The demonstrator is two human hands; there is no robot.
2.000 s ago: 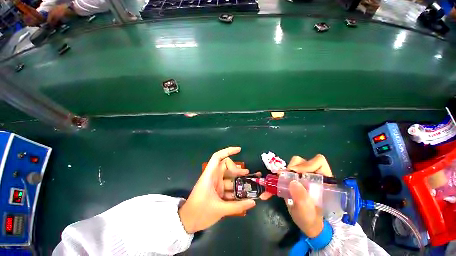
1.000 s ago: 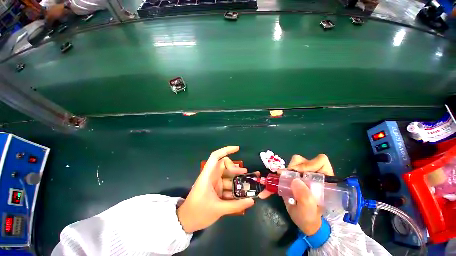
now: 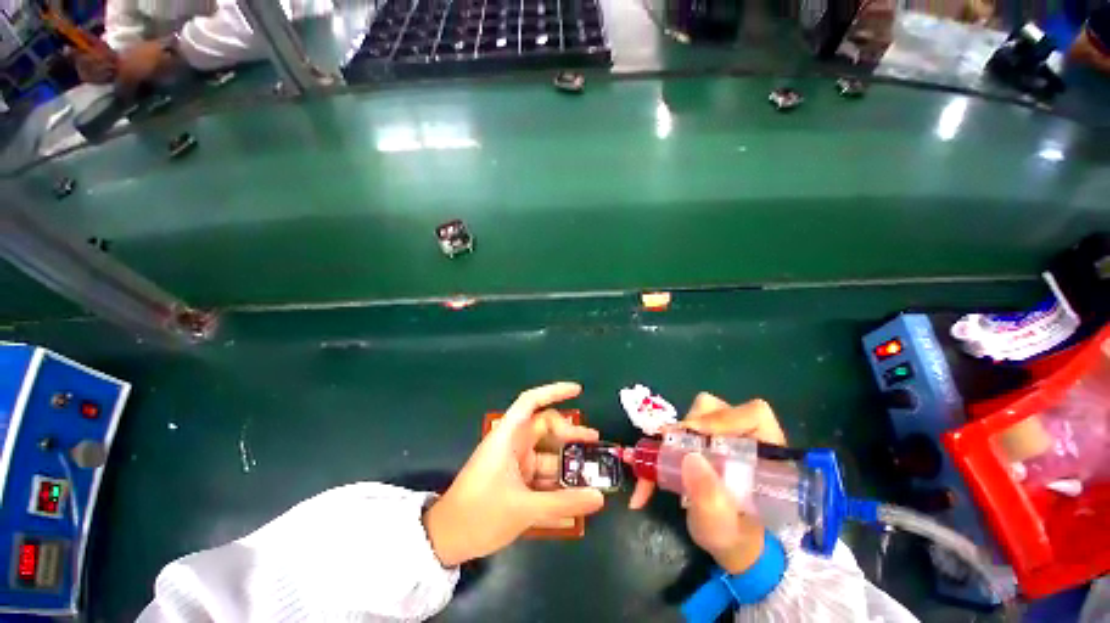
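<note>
My left hand (image 3: 497, 489) holds a small dark rounded-square watch module (image 3: 590, 466) between thumb and fingers, its inside with pale parts facing up. My right hand (image 3: 721, 487) grips a clear syringe (image 3: 779, 483) with red fluid at its front and a blue cap with a hose at its back. The syringe tip is at the module's right edge; whether it touches cannot be told. A reddish-brown fixture (image 3: 560, 528) lies on the bench, mostly hidden under my left hand. A crumpled white tissue (image 3: 646, 409) with red stains lies beside the syringe tip.
The green conveyor (image 3: 730, 201) carries spaced dark units, one nearer (image 3: 454, 237). Blue controllers stand at left (image 3: 61, 420) and right (image 3: 907, 396), with a red bin (image 3: 1010, 499) at far right. A black tray (image 3: 487, 34) and a person's hands (image 3: 140, 63) are across the belt.
The head view has shifted, showing more of the far tray. The belt units sit slightly farther right relative to the belt's edge marks. Both hands keep their holds; the syringe tip is now at the module's right edge.
</note>
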